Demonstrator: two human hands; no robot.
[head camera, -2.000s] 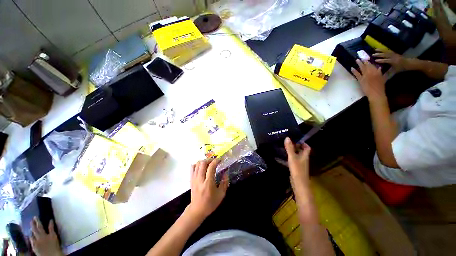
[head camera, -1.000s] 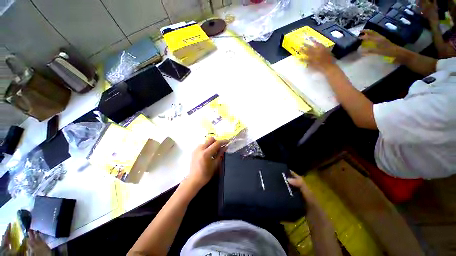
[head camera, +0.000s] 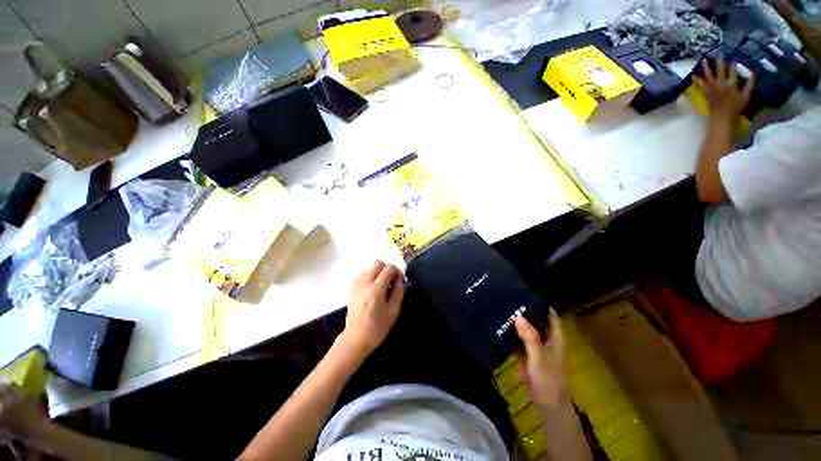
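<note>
A black inner box (head camera: 473, 290) with small white lettering lies at a slant over the table's front edge, its upper end meeting the lower end of a yellow retail pack (head camera: 421, 209). My right hand (head camera: 540, 347) grips the box's lower right end. My left hand (head camera: 376, 302) is at the box's upper left corner and the pack's lower end, fingers curled. Whether its fingertips hold the box or the pack's film is hard to tell. The yellow pack lies flat on the white table.
More yellow packs (head camera: 239, 248) lie at left, with black boxes (head camera: 261, 135) and a phone (head camera: 338, 97) behind. A yellow stack (head camera: 367, 47) stands at the back. An open carton (head camera: 630, 360) with yellow packs is below right. A neighbour's hand (head camera: 723, 90) is at right, another (head camera: 18, 410) at lower left.
The black box has gone from the table's edge to my lap side, turned, and now its upper end meets the yellow pack. The neighbour's hand at right has left the yellow box.
</note>
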